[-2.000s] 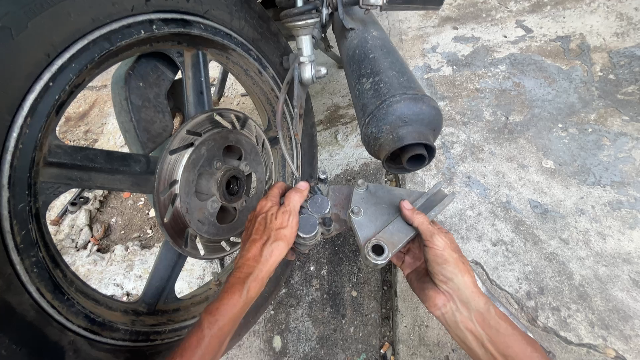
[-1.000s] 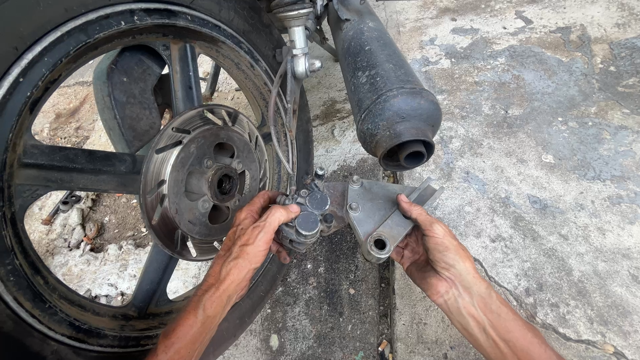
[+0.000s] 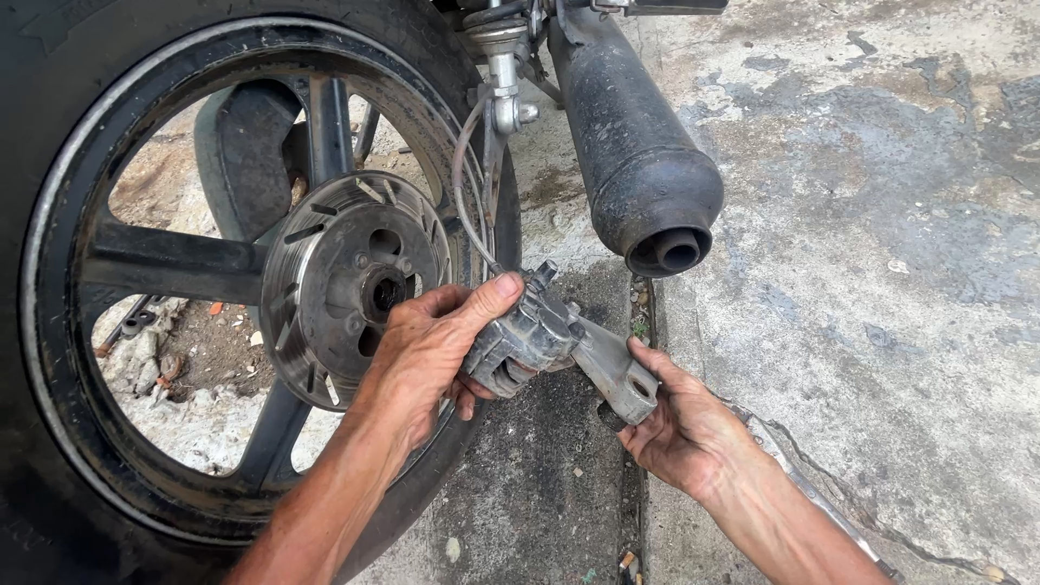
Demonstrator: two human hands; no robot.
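Observation:
My left hand grips a brake caliper, thumb on top near the hose end and fingers beneath. My right hand holds the free end of the metal caliper bracket, which is joined to the caliper and has a hole near its end. The slot of the caliper faces down toward the ground. A brake hose runs from the caliper up toward the shock absorber's lower mount. Just left of my left hand is the slotted brake disc on the wheel hub.
The spoked motorcycle wheel with its tire fills the left side. A dark exhaust muffler hangs above my right hand. The shock absorber's lower mount is at top centre. A long metal tool lies on the cracked concrete beside my right forearm.
The caliper and bracket have been turned over in my hands; the bracket's broad face, seen before, has rotated away, and the caliper slot now shows. My left thumb now rests near the hose end.

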